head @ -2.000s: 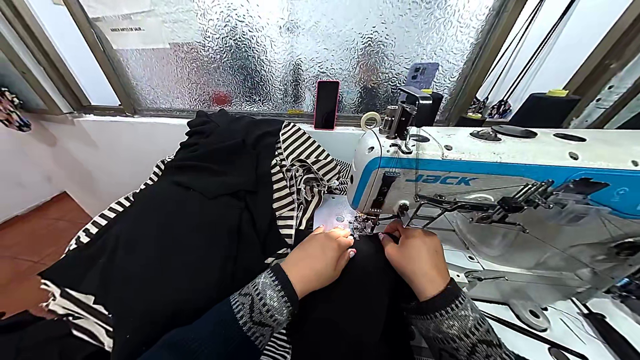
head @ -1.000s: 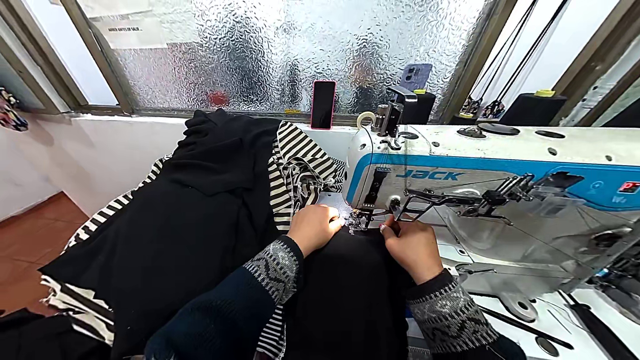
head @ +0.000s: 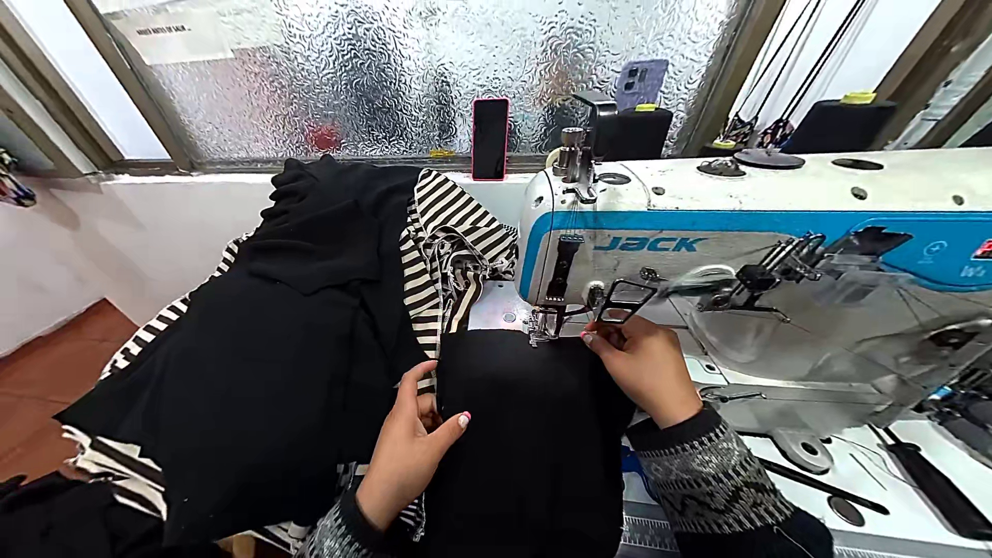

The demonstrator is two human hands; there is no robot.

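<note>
A piece of black fabric [head: 527, 434] lies flat in front of a white and blue Jack sewing machine [head: 666, 201], its far edge at the presser foot [head: 545, 324]. My left hand [head: 415, 442] rests at the left edge of that piece, thumb and fingers spread apart. At the far right corner, my right hand [head: 645, 364] pinches the fabric edge between thumb and fingers, just right of the presser foot. Left of the machine is a heap of black cloth [head: 271, 364] with black and cream striped fabric [head: 457, 213] along it.
A phone with a pink edge [head: 490, 139] leans upright on the sill by the textured window [head: 372, 85]. Dark thread cones [head: 837, 128] stand behind the machine. A black-handled tool [head: 934, 480] and a dark rod lie on the table at the right.
My left hand has moved from beside the presser foot toward me and to the left, its fingers now spread. My right hand remains near the foot. The black fabric's far edge now shows straight at the foot.
</note>
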